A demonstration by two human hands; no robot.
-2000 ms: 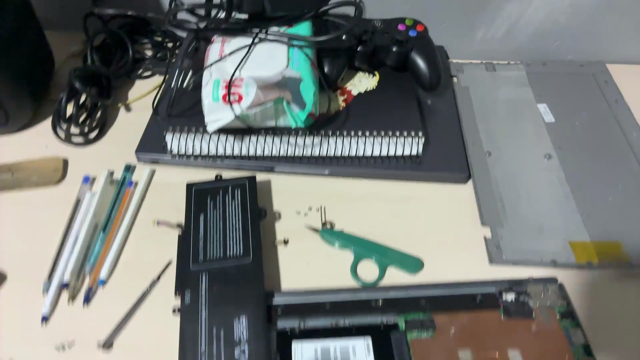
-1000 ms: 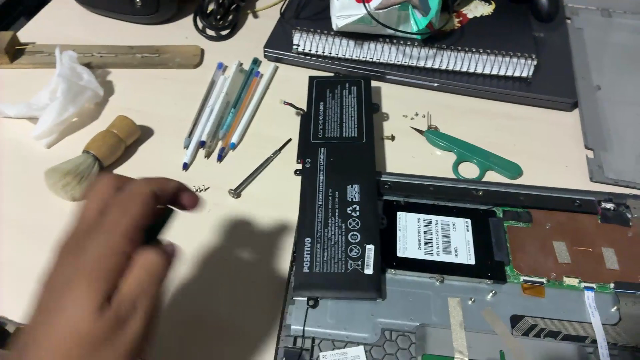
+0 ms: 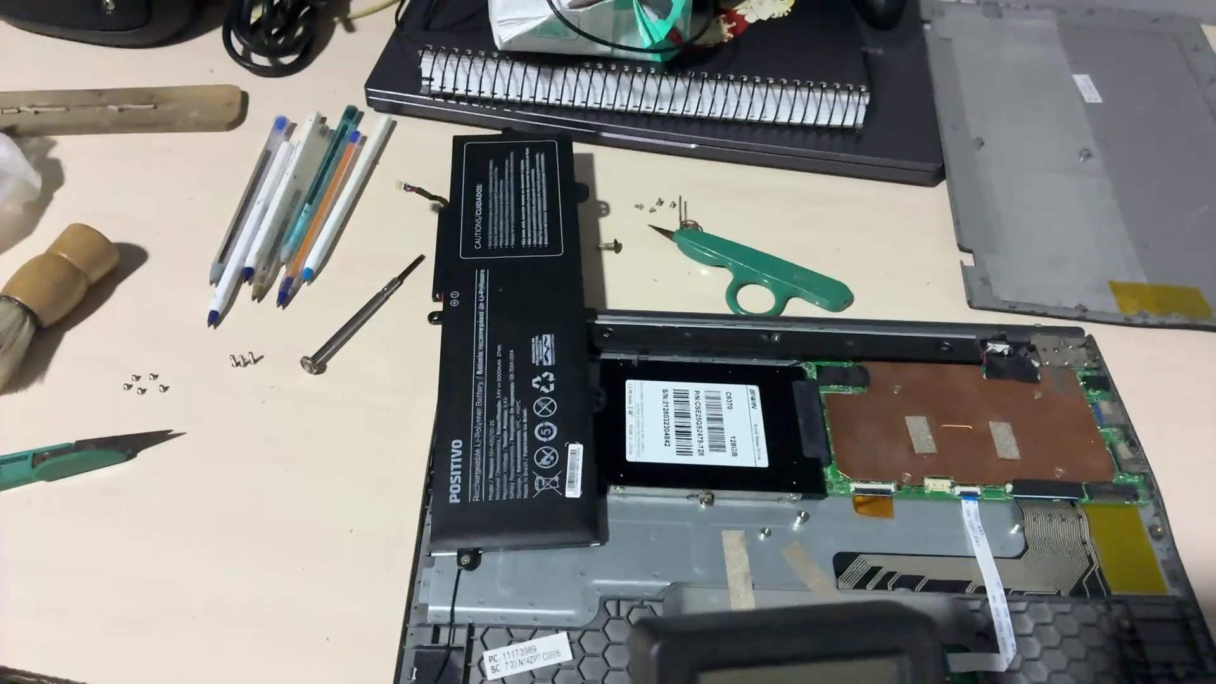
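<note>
Neither of my hands shows in the head view now. A black Positivo laptop battery lies loose, partly over the left side of an open laptop chassis. Beside it in the chassis sit a drive with a white label and a mainboard under a brown cover. A dark device with a screen juts in at the bottom edge, over the chassis; what holds it is hidden. Left of the battery lies a slim metal screwdriver. Above the chassis rests a green-handled pointed tool.
Several pens, a wooden-handled brush, a green-handled blade and small screws lie at left. A spiral notebook rests on a closed dark laptop at the back. The grey bottom cover is at right.
The blurred hand at the lower left one second ago is out of view. The dark device with a screen has come in at the bottom edge.
</note>
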